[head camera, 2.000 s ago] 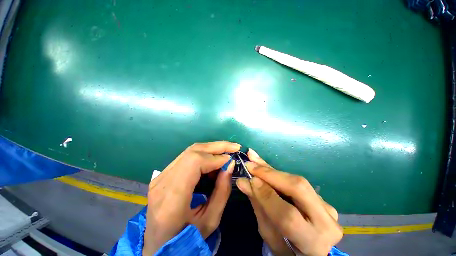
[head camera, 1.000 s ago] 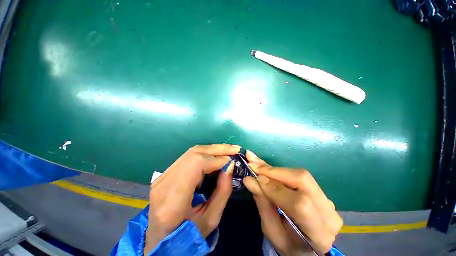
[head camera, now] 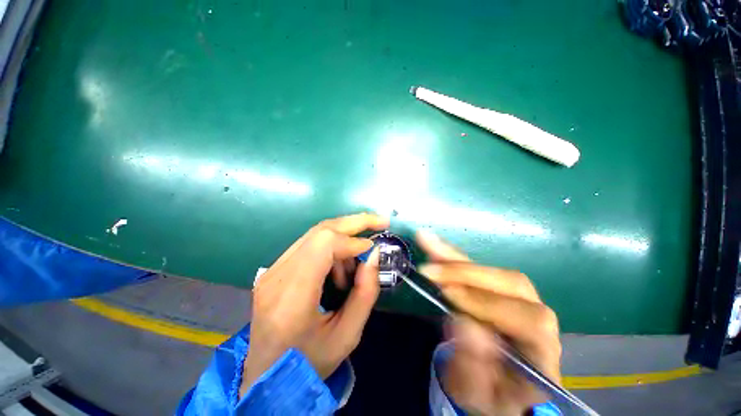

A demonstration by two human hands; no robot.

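My left hand (head camera: 313, 272) holds a small round black watch case (head camera: 392, 258) with silvery parts inside, near the mat's front edge. A small blue piece (head camera: 365, 255) shows between the left fingers. My right hand (head camera: 487, 317), partly blurred, holds long thin silver tweezers (head camera: 520, 361), whose tip reaches the right side of the case. An off-white tapered pry stick (head camera: 500, 124) with a dark tip lies on the mat beyond the hands.
The green mat (head camera: 268, 89) shows bright glare and small specks. A white scrap (head camera: 119, 225) lies at the left. A black tray (head camera: 715, 203) runs along the right edge, with a shiny dark cluster (head camera: 678, 18) at the top right. Blue cloth (head camera: 61, 268) is at the left.
My right fingers have moved right, off the case, and more of the tweezers shows. The case now lies more open to view in my left hand. The view has shifted slightly.
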